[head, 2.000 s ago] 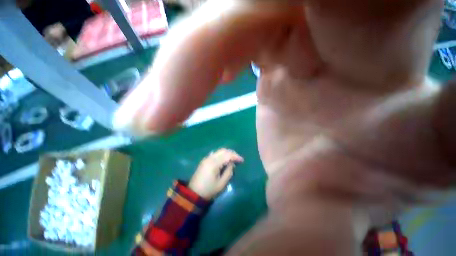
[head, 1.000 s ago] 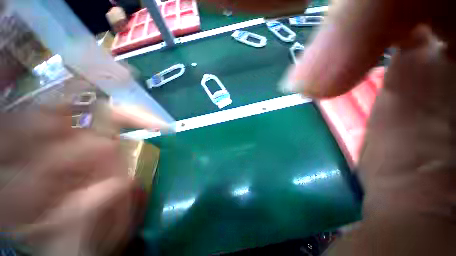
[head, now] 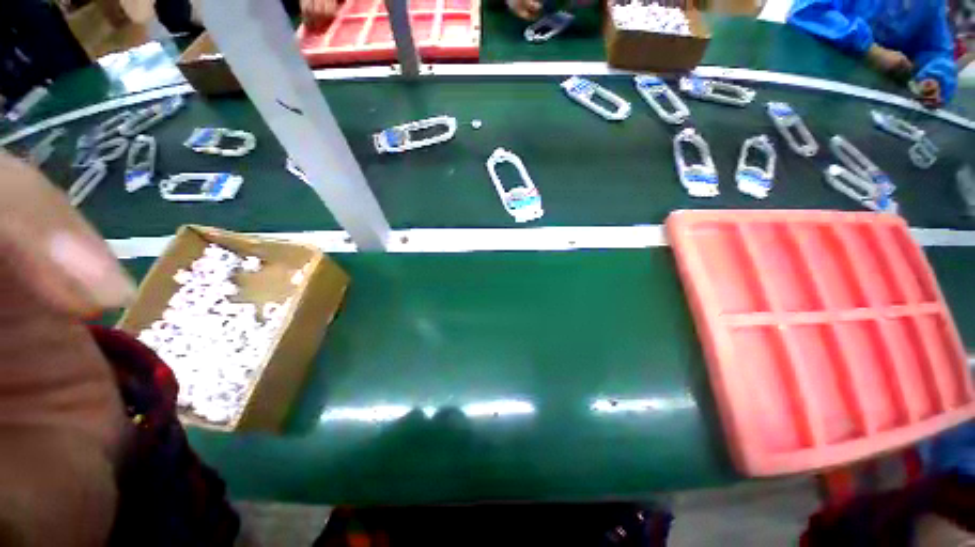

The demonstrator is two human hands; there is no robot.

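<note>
My left hand (head: 53, 353) is large and close to the camera at the left edge, mostly cut off. A thumb shows, but not whether it holds anything. At the bottom right corner is a dark sleeve with a sliver of skin, probably my right hand (head: 946, 529), almost wholly out of the picture. A cardboard box (head: 312, 321) of small white parts (head: 214, 342) stands on the green bench, just right of my left hand. A salmon-pink compartment tray (head: 796, 318) with empty pockets lies at the right. A loop unit (head: 515, 186) lies on the belt ahead.
Several more loop units lie on the dark green belt (head: 599, 192) beyond the white rail (head: 535, 239). A grey post (head: 310, 128) rises at centre left. Across the belt are another pink tray (head: 449, 30), a box of white parts (head: 658, 48) and a person in blue sleeves (head: 887, 32).
The hands no longer cover the middle and right of the view; one remains large at the left edge. The view has shifted, showing the whole pink tray, the parts box and more of the belt.
</note>
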